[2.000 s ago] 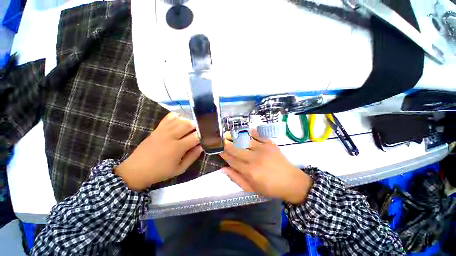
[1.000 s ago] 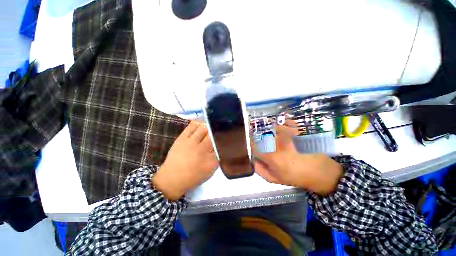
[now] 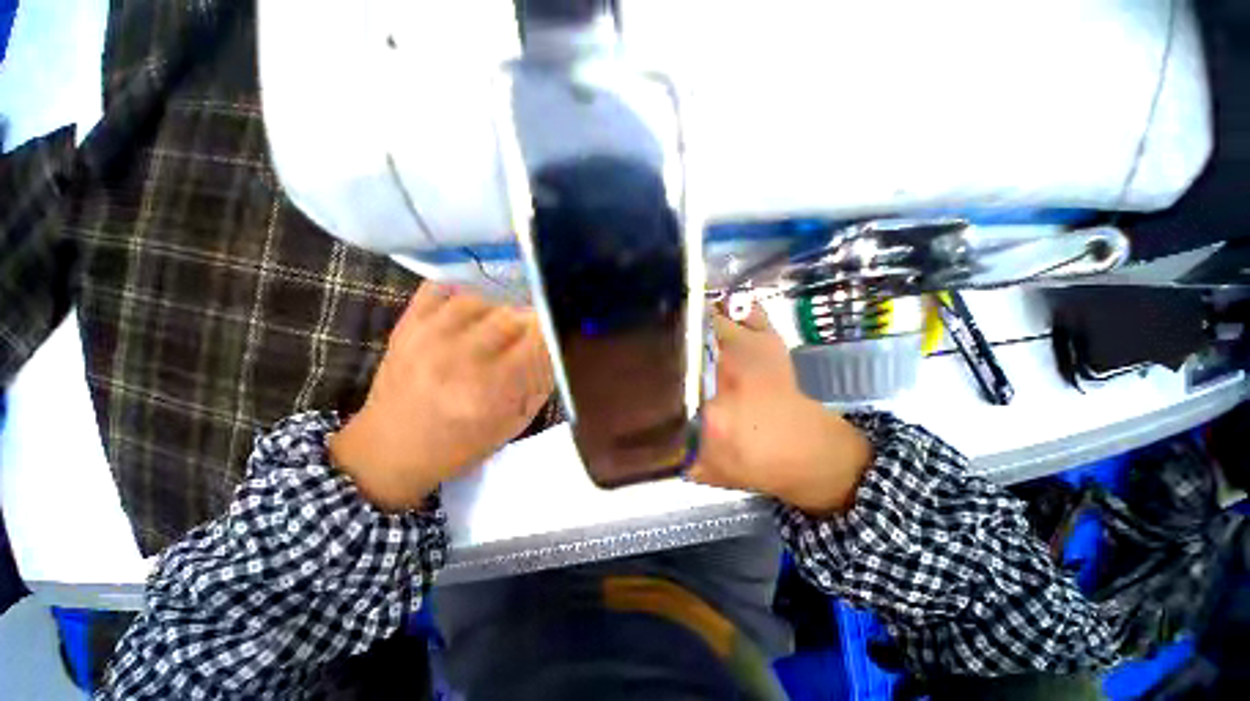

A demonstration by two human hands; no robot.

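Note:
The dark plaid panel (image 3: 206, 288) lies on the white table left of the sewing machine head (image 3: 850, 110). My left hand (image 3: 459, 390) rests at the panel's right edge, fingers towards the needle area. My right hand (image 3: 761, 411) is just right of the needle area, its fingertips partly under the metal parts. A long shiny guard (image 3: 610, 301) stands in front and hides the needle, the presser foot and the fingers of both hands nearest it. What the fingertips hold cannot be seen.
Right of my right hand lie yellow scissor handles (image 3: 936, 323), a slim black tool (image 3: 976, 349) and a flat black case (image 3: 1131, 333). The ruler-marked table edge (image 3: 617, 537) runs in front. Dark cloth bundles (image 3: 1165, 548) lie in blue crates below right. More plaid cloth (image 3: 34, 247) lies far left.
The view has shifted, and the guard looms larger. My right hand has moved from spread over the cloth to beside the needle area. My left hand stays at the panel's edge.

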